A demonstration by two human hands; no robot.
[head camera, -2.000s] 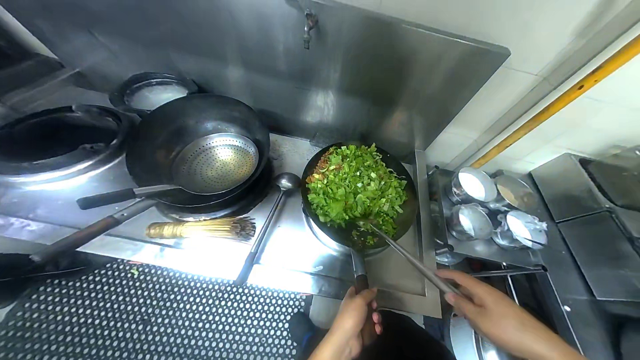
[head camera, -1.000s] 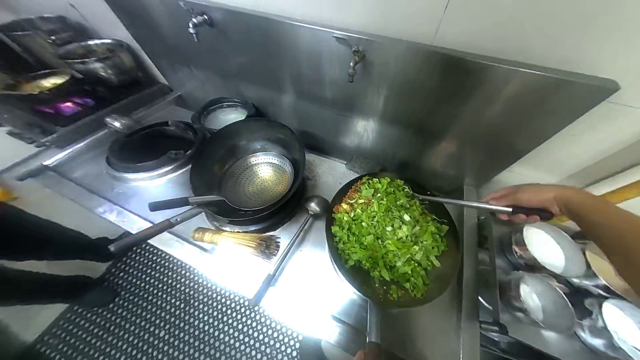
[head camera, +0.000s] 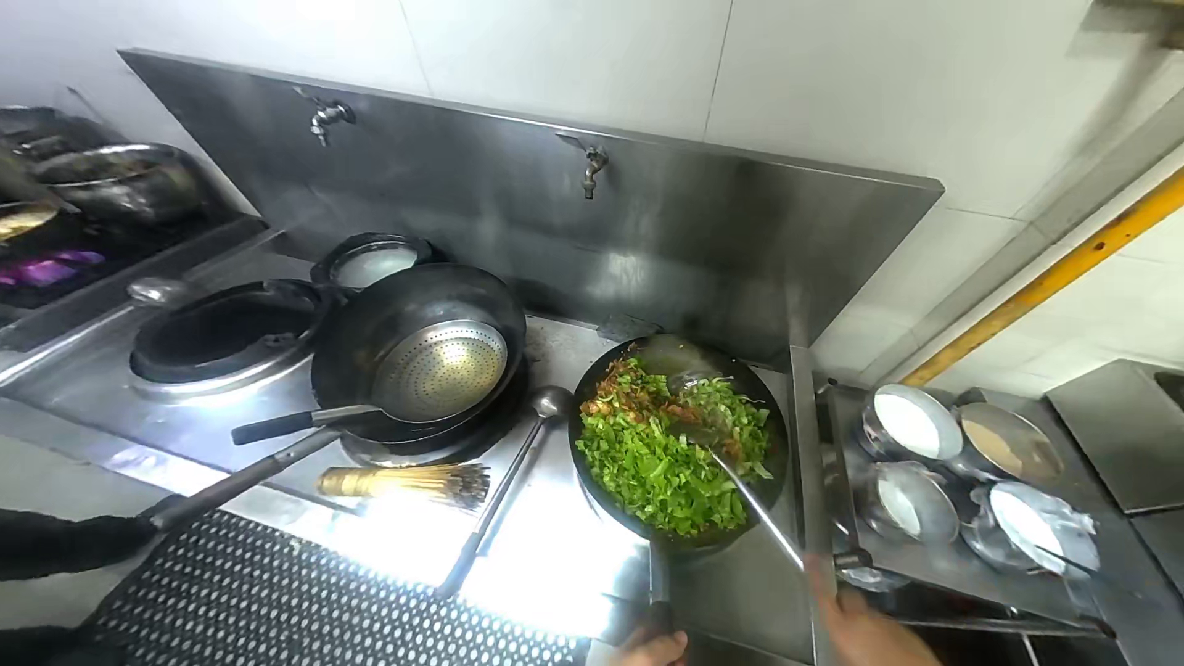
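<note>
A black wok [head camera: 775, 462] at the centre right holds chopped green leaves [head camera: 666, 472] with reddish-brown bits at its upper left. My left hand [head camera: 652, 647] grips the wok's handle at the bottom edge of the view. Blurred at lower right, my right hand [head camera: 865, 629] holds a long-handled metal cooking utensil [head camera: 758, 504], whose head is partly buried in the greens. Left of the wok a steel ladle [head camera: 509, 481] lies on the range, beside a bamboo wok brush [head camera: 407, 481].
A perforated strainer [head camera: 444, 370] rests inside a second wok [head camera: 342, 342]. Farther left is a round burner opening [head camera: 227, 328]. Metal seasoning bowls [head camera: 916, 421] stand at right. Taps [head camera: 592, 171] project from the steel backsplash [head camera: 703, 231]. Another person's dark-clothed limb [head camera: 74, 546] shows at the left edge.
The utensil and my right hand have moved from the wok's upper right to its lower right. More of the brown bits show among the greens. The view has shifted.
</note>
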